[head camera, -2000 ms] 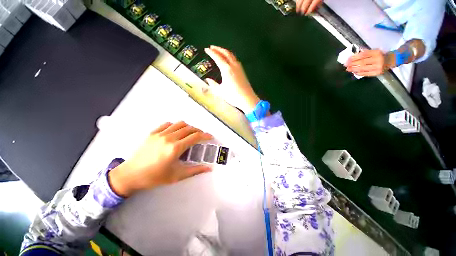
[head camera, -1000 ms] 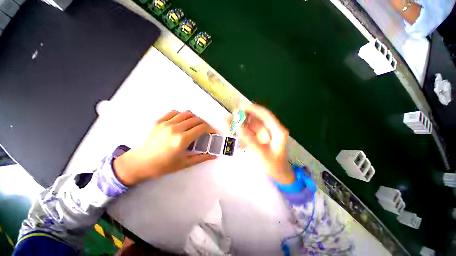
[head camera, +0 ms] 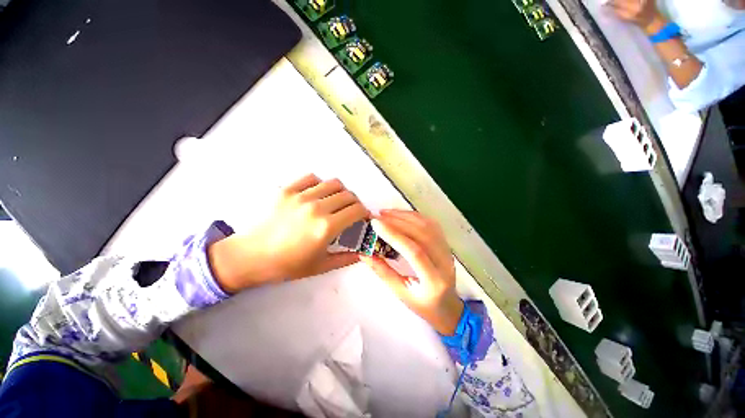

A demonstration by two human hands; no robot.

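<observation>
A short row of small white housings (head camera: 352,237) lies on the white tabletop, partly hidden by my hands. One grey, empty opening shows. My left hand (head camera: 304,237) grips the row from its left side. My right hand (head camera: 417,265) holds a small green circuit board (head camera: 369,240) between thumb and fingers, at the openings of the row. A dark opening with components shows just right of the board, under my fingers. How deep the board sits cannot be told. A blue strap is around my right wrist.
Circuit boards (head camera: 377,77) line the near edge of the green belt (head camera: 490,163). White housing groups (head camera: 577,304) stand on the belt at right. A black mat (head camera: 122,106) lies at left, crumpled white material (head camera: 335,380) near my body. Another person's arm (head camera: 674,57) is at top right.
My right hand has brought the circuit board from above right down onto the housings. My left hand has stayed on the row. The view has shifted, and more boards show across the belt.
</observation>
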